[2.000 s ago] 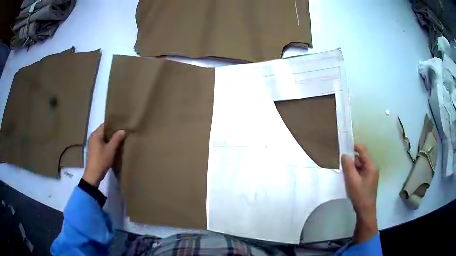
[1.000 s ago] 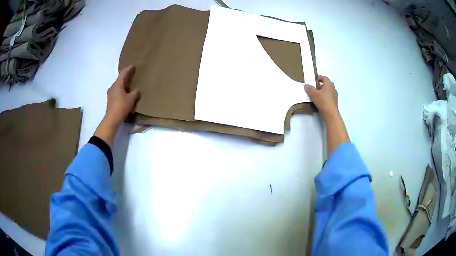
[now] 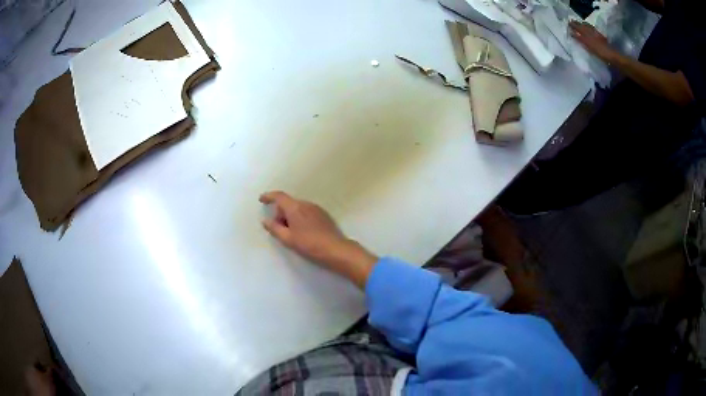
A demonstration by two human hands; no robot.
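Observation:
The white card template [image 3: 116,97] lies on the stack of brown cut panels [image 3: 50,147] at the upper left; brown shows through its window. My right hand [image 3: 298,228] is over the middle of the table, below and right of the stack, with thumb and forefinger around a small pale piece that looks like tailor's chalk [image 3: 271,209]. My left hand [image 3: 40,380] is small, dark and cut off at the lower left, at the left-hand brown panel [image 3: 22,325]. Its fingers are not clear.
A tied beige bundle [image 3: 491,93] and a twisted fabric strip [image 3: 430,72] lie at the right of the white table [image 3: 255,147]. White pieces [image 3: 511,27] lie at the upper right, with another person's hand [image 3: 592,39] beside them. The table edge runs down the right.
Both hands have let go of the template and stack, which rest on the table. The view has turned right. My left hand has moved to the left-hand panel and my right hand back towards my body.

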